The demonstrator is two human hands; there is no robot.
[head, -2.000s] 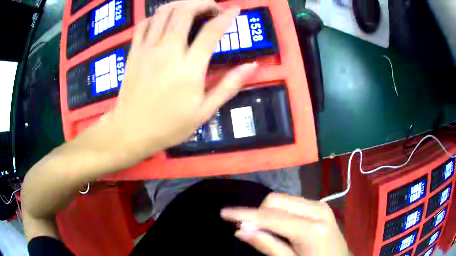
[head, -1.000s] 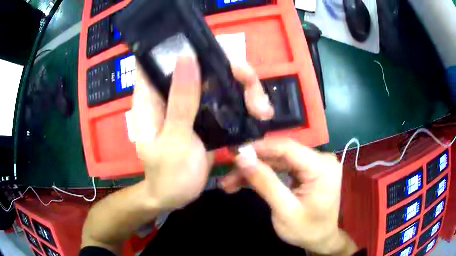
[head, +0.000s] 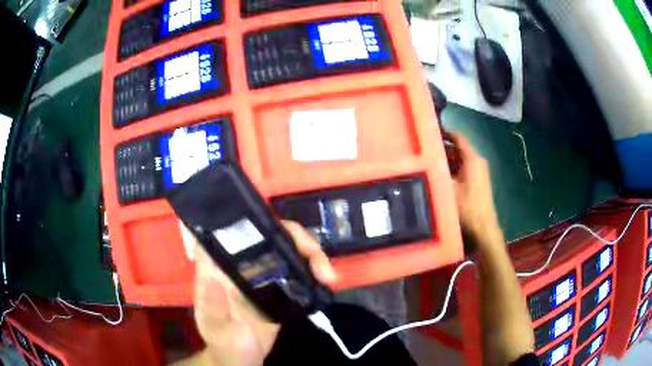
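Observation:
My left hand (head: 232, 314) holds a black handset (head: 247, 246) face-down and tilted over the tray's lower left. Its open bay shows a white label. A white USB cable (head: 372, 348) is plugged into its lower end. My right hand (head: 472, 187) is at the tray's right edge, its fingers around the black barcode scanner (head: 453, 154), which is partly hidden. The orange-red tray (head: 336, 278) holds several face-up handsets (head: 320, 50) with lit screens and one face-down handset (head: 357, 214). One empty pocket shows a white paper label (head: 323, 134); the lower left pocket is also without a handset.
A black mouse (head: 493, 71) lies on a white sheet (head: 513, 107) at the upper right. Stacked trays of handsets (head: 525, 286) stand at the lower right, and others (head: 43, 322) at the lower left. A monitor (head: 633, 136) edges the right. A white cable hangs along the bench front.
The cable is now plugged into the handset in my left hand. My right hand has let go of the plug and moved up right to the scanner. The handset has moved lower.

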